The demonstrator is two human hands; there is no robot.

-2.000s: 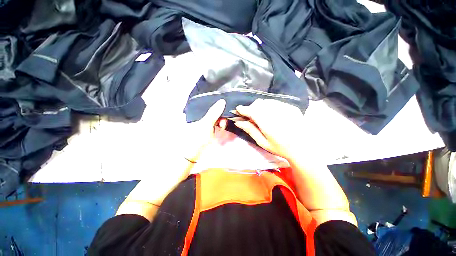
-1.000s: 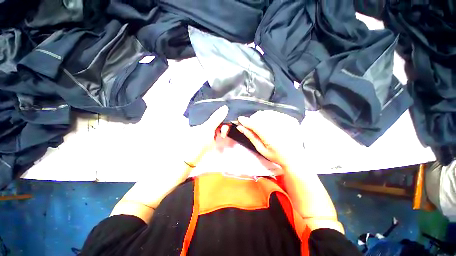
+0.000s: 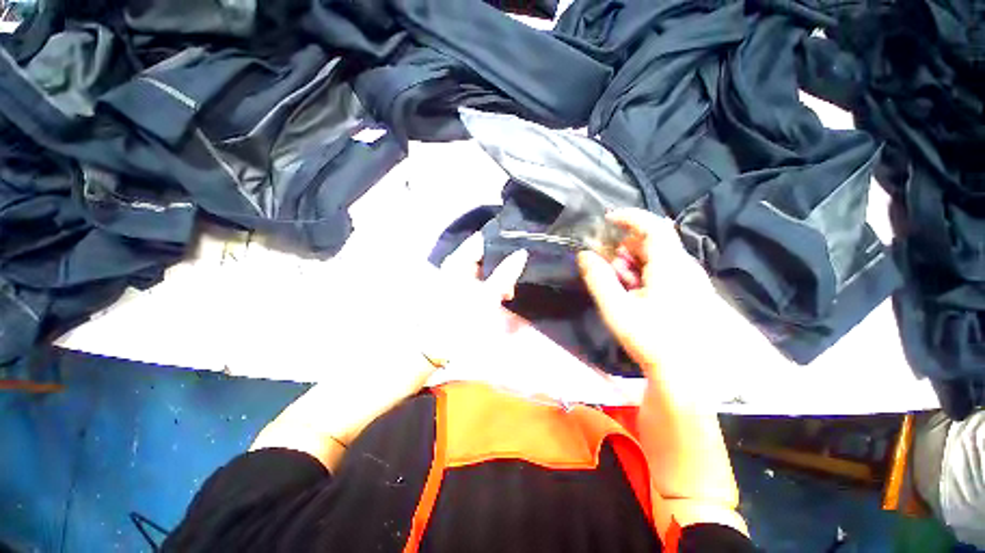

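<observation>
Dark trousers (image 3: 556, 297) lie on the white table in front of me, with a shiny grey pocket bag (image 3: 551, 162) spread beyond the hands. A pale stitched line runs across the dark waistband (image 3: 540, 240). My left hand (image 3: 475, 297) lies at the near left edge of the cloth, its fingers on it; it is overexposed. My right hand (image 3: 637, 281) pinches the cloth at the right end of the pale line, with fingers bent and something small and reddish between them. I cannot tell what that is.
Dark trouser piles lie at the left (image 3: 140, 151), the far side and the right (image 3: 799, 227) of the white table (image 3: 248, 313). A small white ticket (image 3: 368, 135) lies on the left pile. A wooden frame (image 3: 896, 464) stands at the lower right over the blue floor (image 3: 162, 432).
My right hand has moved up and right from beside my left hand and now grips the cloth. The waistband and pocket bag are pulled and folded. The view has shifted, so the piles appear further right.
</observation>
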